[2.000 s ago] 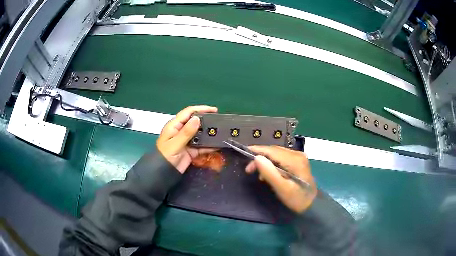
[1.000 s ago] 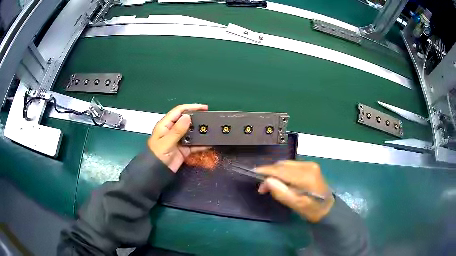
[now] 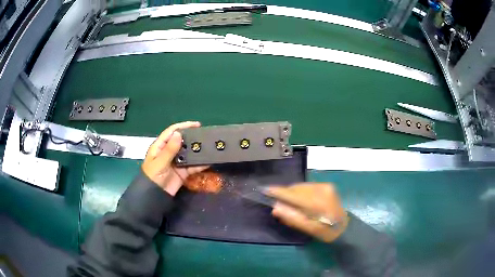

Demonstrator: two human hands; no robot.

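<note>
My left hand [image 3: 169, 157] holds a grey-brown carrier plate [image 3: 233, 154] by its left end, above the black tray [image 3: 239, 227]. The plate has a row of dark round seats with yellow-gold centres. A pile of tiny orange parts [image 3: 204, 182] lies in the tray below the plate's left end, beside my left hand's fingers. My right hand [image 3: 312, 210] is blurred and holds tweezers [image 3: 256, 196] over the tray, right of the orange pile. The tweezers' tips are too blurred to tell whether they hold a part.
Other plates lie on the green belt [image 3: 244, 81] at left [image 3: 99, 109] and right [image 3: 411, 124]; another is in the far lane [image 3: 219, 20]. White-silver guide rails [image 3: 347, 59] cross the view. A small silver bracket [image 3: 103, 145] with black cable sits on the near rail at left.
The right hand and tweezers have moved from the plate's front edge down over the tray. The held plate sits further left in view and tilts slightly. The far-lane plate has moved left.
</note>
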